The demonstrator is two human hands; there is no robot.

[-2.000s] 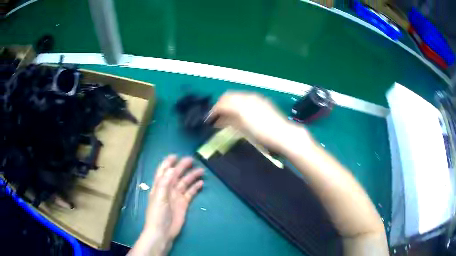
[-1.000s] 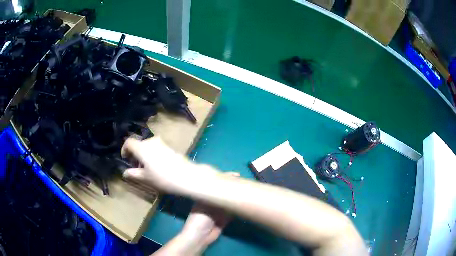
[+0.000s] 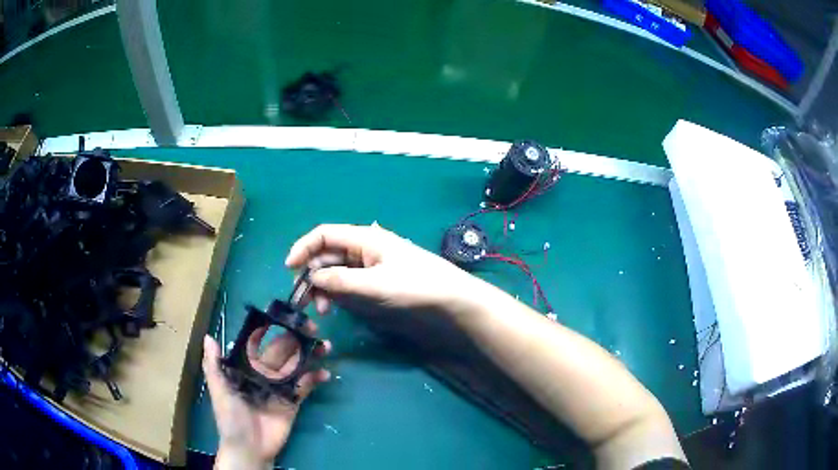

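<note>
My left hand is palm up near the front and holds a black plastic bracket with a large round opening. Fingers show through the opening. My right hand is above it, thumb and fingers pinching the bracket's upper prong end. A round black wired component with a paler centre lies flat on the mat, its red leads trailing right. A stack of such components stands near the rear rail. Long black strips lie partly hidden under my right forearm.
A cardboard tray heaped with black brackets is at left. A white box is at right, with clear plastic beyond. Behind the pale rail, a dark wired unit lies on the glossy green surface. White scraps dot the mat.
My right hand has left the tray and moved to the bracket now in my left hand. My left hand has turned up and out from beneath the right forearm. The camera view has shifted.
</note>
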